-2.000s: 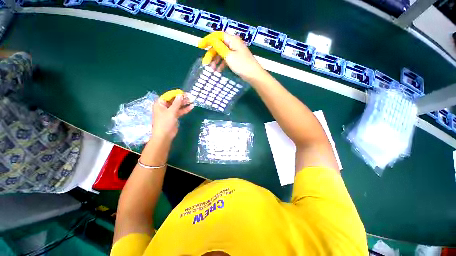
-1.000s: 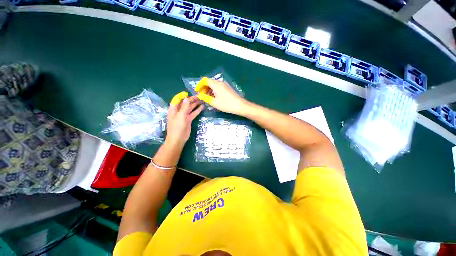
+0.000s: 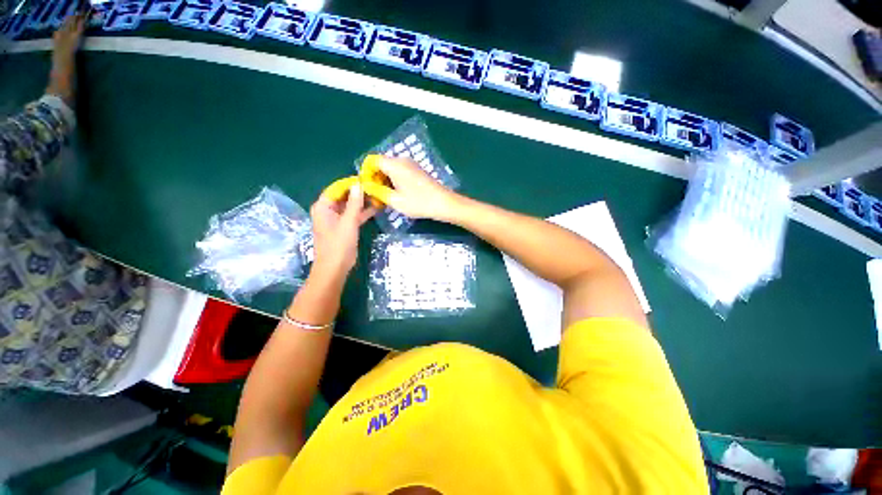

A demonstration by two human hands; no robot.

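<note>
A clear poly bag with rows of small white parts (image 3: 422, 155) lies on the green bench top under and beyond my hands. My left hand (image 3: 338, 213) and my right hand (image 3: 401, 186), both with yellow finger cots, meet fingertip to fingertip at the bag's left side. What is between the fingertips is too small to tell. A second bag of white parts (image 3: 423, 277) lies flat just nearer my body. A crumpled heap of clear bags (image 3: 253, 244) lies left of my left hand.
A white paper sheet (image 3: 534, 302) lies partly under my right forearm. A stack of bagged parts (image 3: 727, 227) is by the metal post (image 3: 839, 164). Pale blue housings (image 3: 455, 64) line up beyond the white strip (image 3: 493, 111). A person's arm (image 3: 63, 72) reaches the row at far left.
Since two seconds ago the held bag has come down onto the bench and my hands have closed together at its edge. The other person's arm now reaches forward to the housings. The housings have shifted slightly.
</note>
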